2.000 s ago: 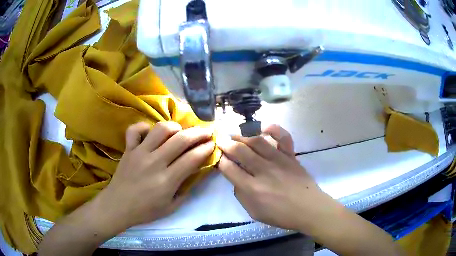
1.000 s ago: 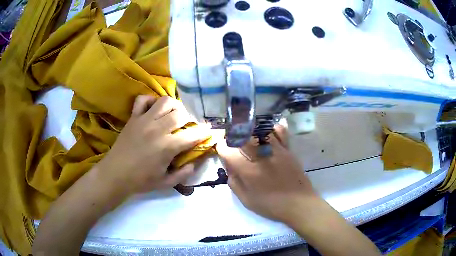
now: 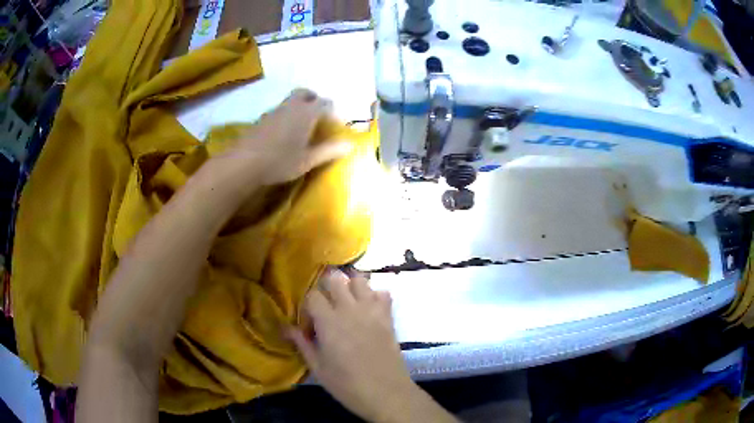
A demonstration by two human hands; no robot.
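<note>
The mustard-yellow garment panel [image 3: 240, 306] lies bunched and folded on the table, left of the needle area, its right part brightly lit. My left hand [image 3: 289, 136] lies over its upper part with the fingers bent; the fingertips are blurred, so a grip cannot be told. My right hand [image 3: 347, 314] holds the panel's lower right edge between thumb and fingers, near the front of the table. The white sewing machine [image 3: 570, 99] with "JACK" lettering stands to the right of the cloth. Glare hides the needle and presser foot.
A long bundle of mustard panels [image 3: 74, 215] hangs at the left table edge. A small mustard piece [image 3: 665, 248] rests on the machine bed at right. A measuring tape [image 3: 529, 351] runs along the front edge. Blue plastic [image 3: 670, 396] shows at lower right.
The panel has moved left and toward the front, spreading out beside the needle area. My left hand has moved up over it. My right hand has moved down and left. The view has shifted.
</note>
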